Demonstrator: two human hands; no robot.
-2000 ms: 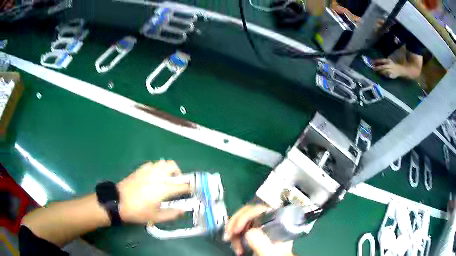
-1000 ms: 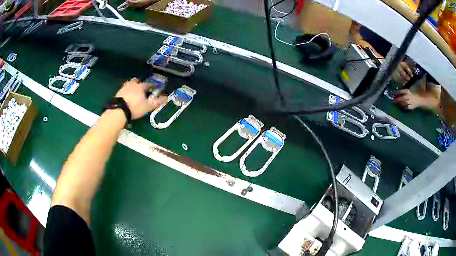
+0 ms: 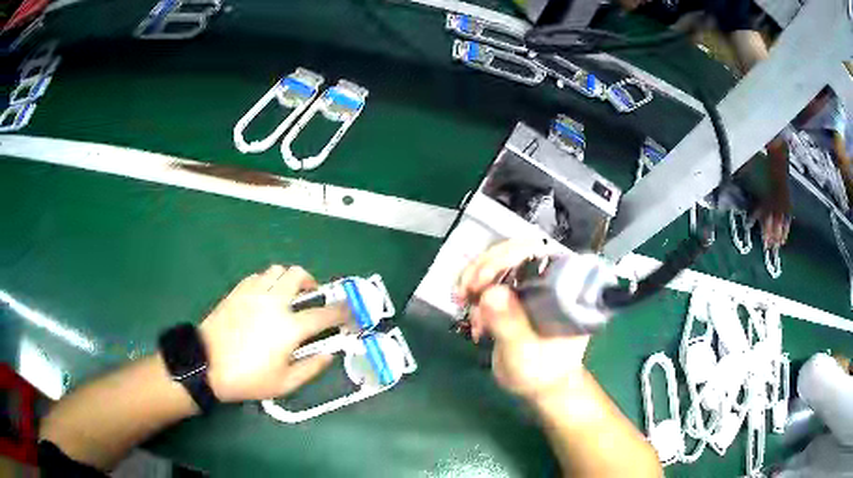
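Two white loop-frame assemblies lie side by side on the green worktop; the nearer one (image 3: 379,359) shows its blue band and part of its loop. My left hand (image 3: 267,331) rests over their loops, fingers spread, pressing or holding them; its fingertips are partly hidden among the frames. My right hand (image 3: 524,327) is closed around the electric screwdriver (image 3: 571,294), its cable end pointing right. The screwdriver's tip is hidden behind my fingers, over the front of the screw feeder (image 3: 458,266). No single screw can be made out.
A white rail (image 3: 393,213) separates the worktop from the belt. Two assemblies (image 3: 323,126) lie beyond it, with more at the far side. A slanting post (image 3: 692,168) stands right. Tangled bare loop frames (image 3: 734,373) lie lower right. Another person's hand (image 3: 774,224) is at far right.
My left hand has come back from the belt to two assemblies on the worktop. My right hand with the screwdriver is in view again at the feeder. The view has shifted.
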